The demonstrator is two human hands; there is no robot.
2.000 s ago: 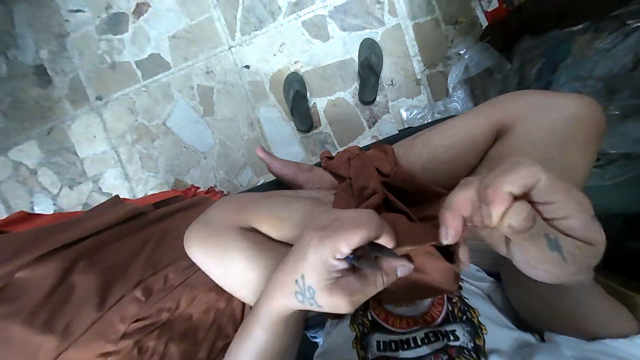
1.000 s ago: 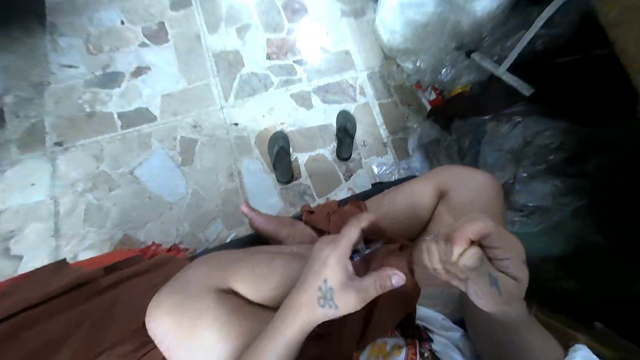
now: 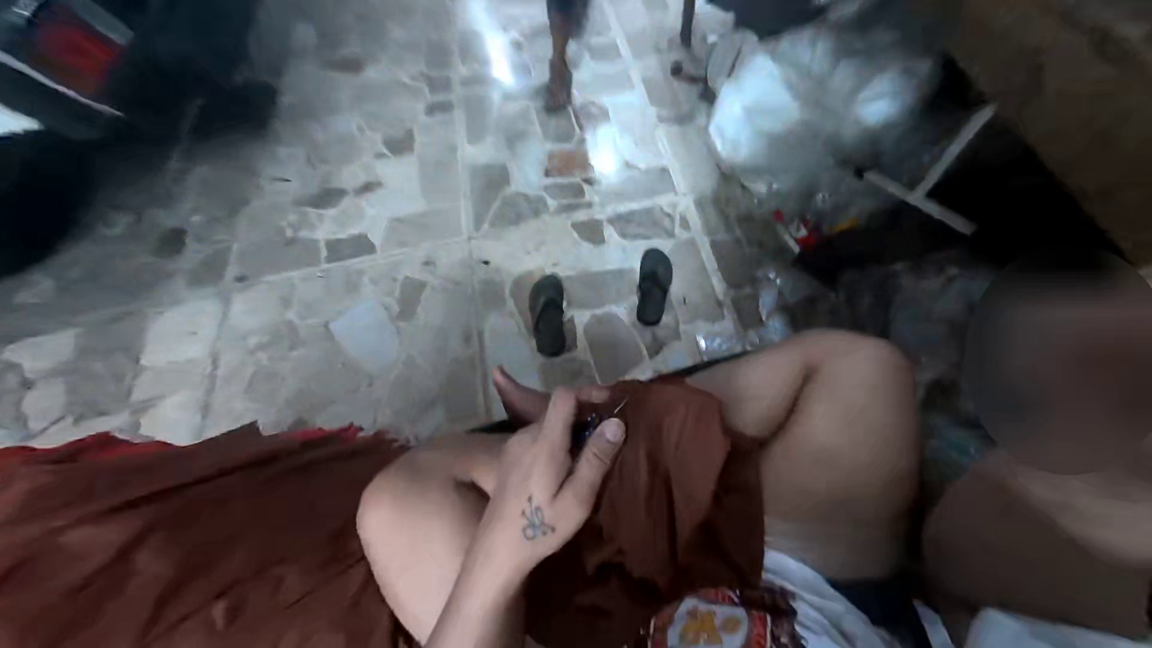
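My left hand (image 3: 549,486), with a tattoo on its back, rests over the brown cloth (image 3: 666,468) in my lap. A small dark tool (image 3: 587,430) is held between its thumb and fingers, and a thin pale tip or strand shows beside the thumb. The tool's exact kind is unclear. At the right edge, an arm (image 3: 1035,549) rises close to the camera, apparently my right one. A round blurred patch covers its upper end, so my right hand's fingers and anything in them are hidden. More brown cloth (image 3: 180,540) spreads beside my left knee.
Two dark flip-flops (image 3: 549,315) lie on the stone-patterned floor (image 3: 360,333) beyond my legs. Farther off stands another person's bare foot (image 3: 559,85). Translucent plastic bags (image 3: 792,108) and a pale T-shaped bar (image 3: 936,184) are at the upper right. A printed white garment (image 3: 801,585) shows at the bottom.
My right hand has left its place beside the left hand at the cloth, and an arm now shows at the far right. My left hand keeps the dark tool. The view takes in more floor.
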